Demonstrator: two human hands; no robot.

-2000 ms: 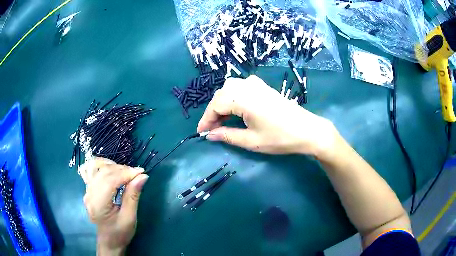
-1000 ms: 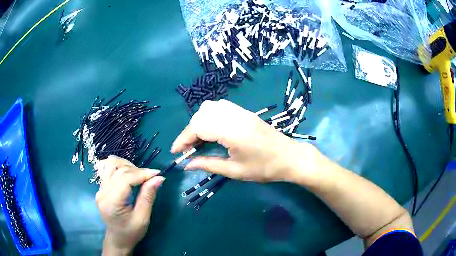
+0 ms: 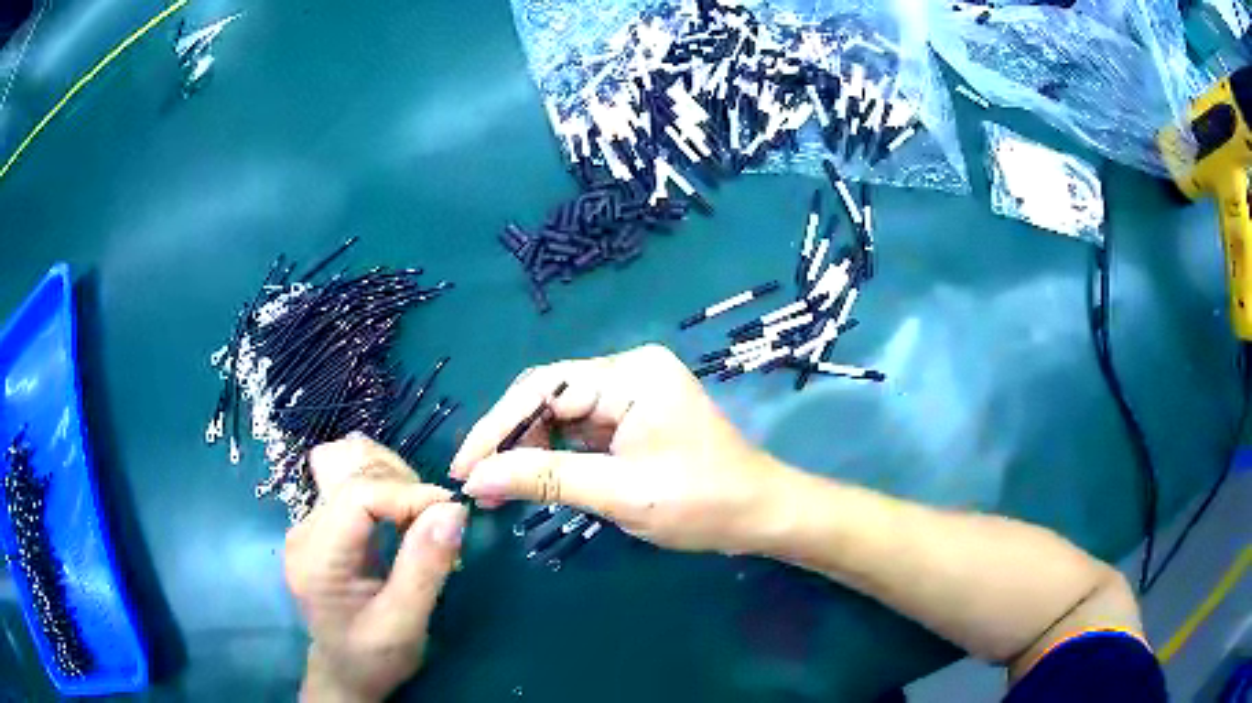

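Observation:
My left hand pinches the lower end of a thin black wire lead between thumb and fingertips. My right hand pinches the same black wire lead close beside the left fingertips; its upper end sticks out above the right hand. The white part of a sleeve is not visible between the fingers. Several sleeved leads lie on the mat just below my right hand, partly hidden by it. A pile of wire leads with ring terminals lies behind my left hand.
Loose black-and-white sleeves lie right of centre. Short black tubes lie below a clear bag with more sleeves. A second clear bag, a flat packet and a yellow heat gun are at right. A blue tray is at left.
My right hand has moved down and left to meet my left fingertips on the lead. The white band seen between the hands a second ago is now hidden. More loose sleeves are uncovered at centre right.

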